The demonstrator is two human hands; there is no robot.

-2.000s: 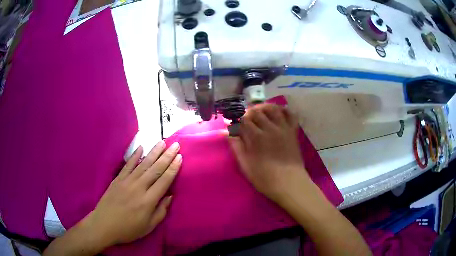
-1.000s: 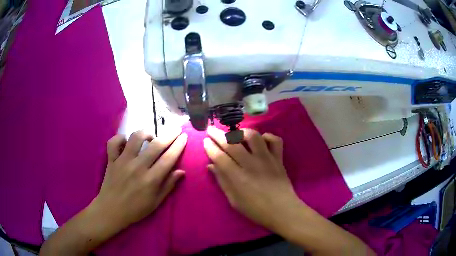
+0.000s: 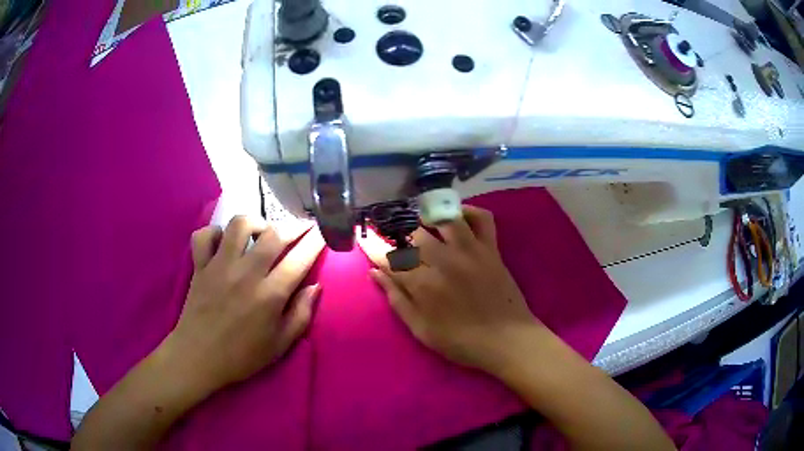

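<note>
The magenta body panel (image 3: 97, 176) spreads over the table left of the needle. More magenta cloth (image 3: 397, 379) lies under my hands and the machine head, reaching right to a corner by the table edge. My left hand (image 3: 242, 295) lies flat on the cloth left of the bright lamp glow. My right hand (image 3: 463, 295) lies on the cloth right of the glow, its fingers partly behind the presser parts. The white sewing machine (image 3: 405, 106) with its blue stripe stands over the cloth. The needle and the fingertips near it are lost in glare and behind the head.
The shiny take-up lever cover (image 3: 331, 181) hangs at the head's front. Orange-red-handled snips (image 3: 749, 255) lie at the table's right end. A crumpled magenta heap (image 3: 723, 427) lies below right by a blue crate (image 3: 723, 388). The thread tension dial (image 3: 677, 53) is on top.
My right hand has come from behind the presser area to lie flat on the cloth. My left hand has shifted slightly left and up. The cloth's right corner has moved right and up.
</note>
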